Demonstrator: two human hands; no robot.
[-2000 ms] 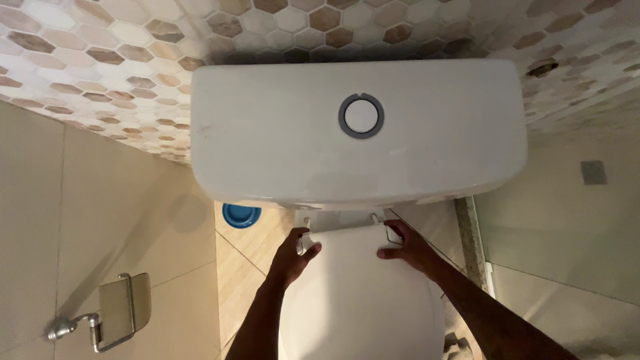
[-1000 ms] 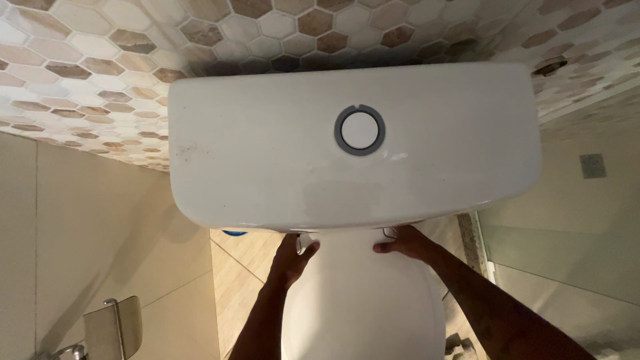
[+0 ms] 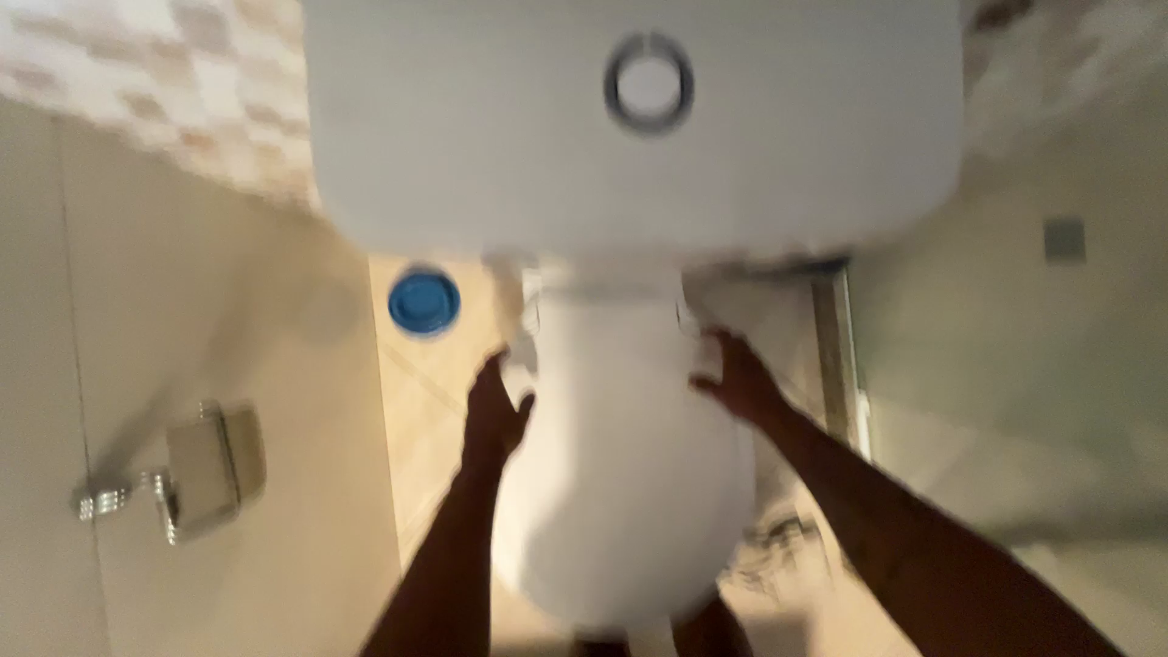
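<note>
A white toilet lid (image 3: 630,438) lies closed over the bowl, in front of the white cistern (image 3: 474,137) with its round flush button (image 3: 649,85). My left hand (image 3: 495,406) is at the lid's left edge near the hinge end, thumb and fingers apart. On the opposite edge is my right hand (image 3: 741,376), its thumb and fingertips also apart. Neither hand shows an object between its fingers. Blur hides whether the fingertips touch the lid.
A blue round container (image 3: 424,301) stands on the floor left of the toilet. A metal toilet-paper holder (image 3: 214,470) is on the left wall. At right are a glass panel (image 3: 967,392) and a dark floor strip (image 3: 829,356). My legs show below the lid.
Both hands have come away from the hinge area, back along the lid's sides. The view has shifted, showing more of the lid and the whole blue container.
</note>
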